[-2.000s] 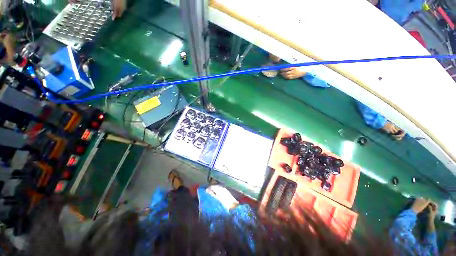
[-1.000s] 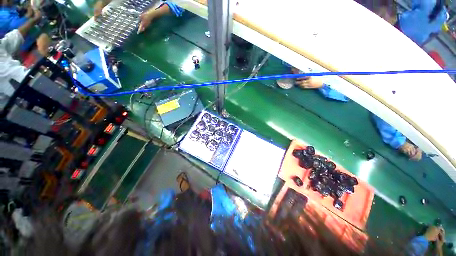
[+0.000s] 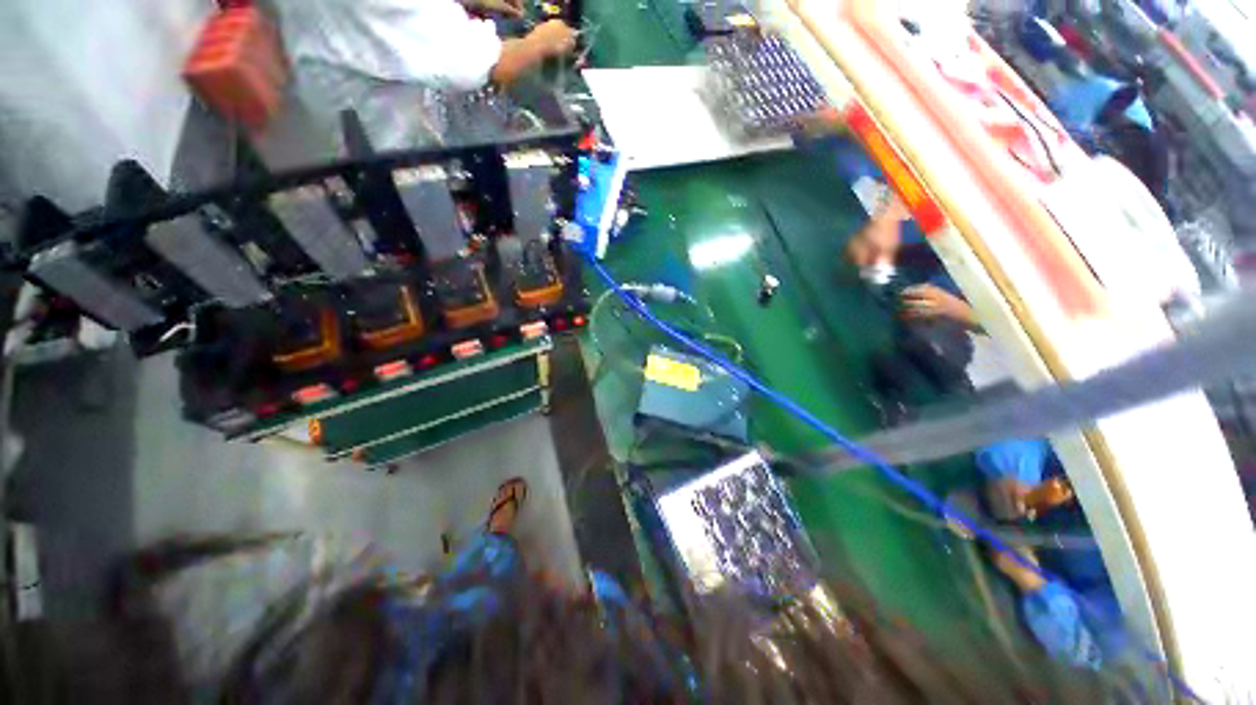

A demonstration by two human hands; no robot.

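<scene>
Neither of my hands can be made out; dark blurred hair covers the bottom edge. Nearest in front of me is a tray fixture (image 3: 685, 547) with rows of glossy black parts, its lower end hidden by the hair. The long black multi-station machine (image 3: 221, 361) stands at the left, with grey blocks, orange-brown station blocks (image 3: 390, 320) and red lights along its front edge. A grey-blue control box (image 3: 693, 402) with a yellow label sits on the green bench above the tray.
A blue air line (image 3: 785, 402) crosses the bench. A grey post (image 3: 1061, 409) slants across the right, near the white raised shelf (image 3: 1012, 276). Other people's hands show along the bench (image 3: 875, 245) and behind the machine (image 3: 537, 50). A sandalled foot (image 3: 507, 506) is on the floor.
The view has swung left and turned. The machine now fills the left, the filled tray sits lower, and the orange bins and the whiter tray have gone from clear view.
</scene>
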